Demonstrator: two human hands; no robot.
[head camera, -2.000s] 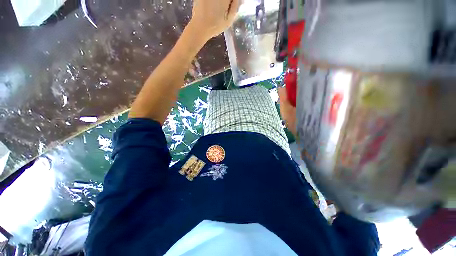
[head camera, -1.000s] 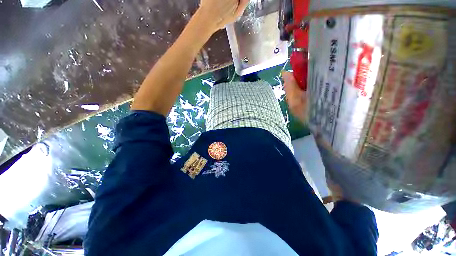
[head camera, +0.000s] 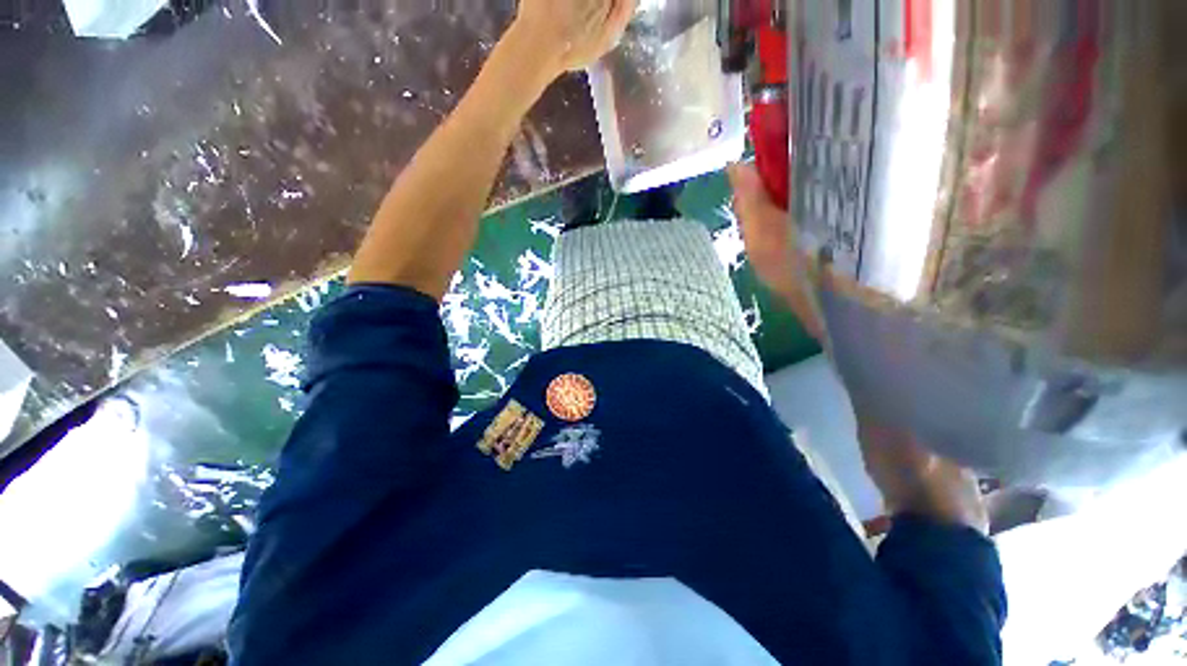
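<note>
The straight knife cutting machine's large grey motor body (head camera: 963, 195) fills the right side, blurred. Its red handle (head camera: 771, 130) shows at the motor's left edge. My right hand (head camera: 771, 234) is at the handle's lower end and appears closed on it; the motor hides most of the hand and part of the forearm. The shiny metal base plate (head camera: 670, 124) lies left of the handle, cut off by the top edge. My left hand (head camera: 579, 29) is at the plate's upper left, fingers bent; the top edge cuts it off, so its hold is unclear.
The worn dark-brown table (head camera: 260, 143) spans the upper left, with white scraps on it. White fabric (head camera: 111, 13) shows at the top left. The green surface (head camera: 501, 260) below bears many thin white offcuts (head camera: 475, 312). Checked cloth (head camera: 638, 280) hangs between table and wearer.
The motor body has swung up and rightward since one second ago, showing more of my right forearm below it. The left hand and base plate have shifted only slightly.
</note>
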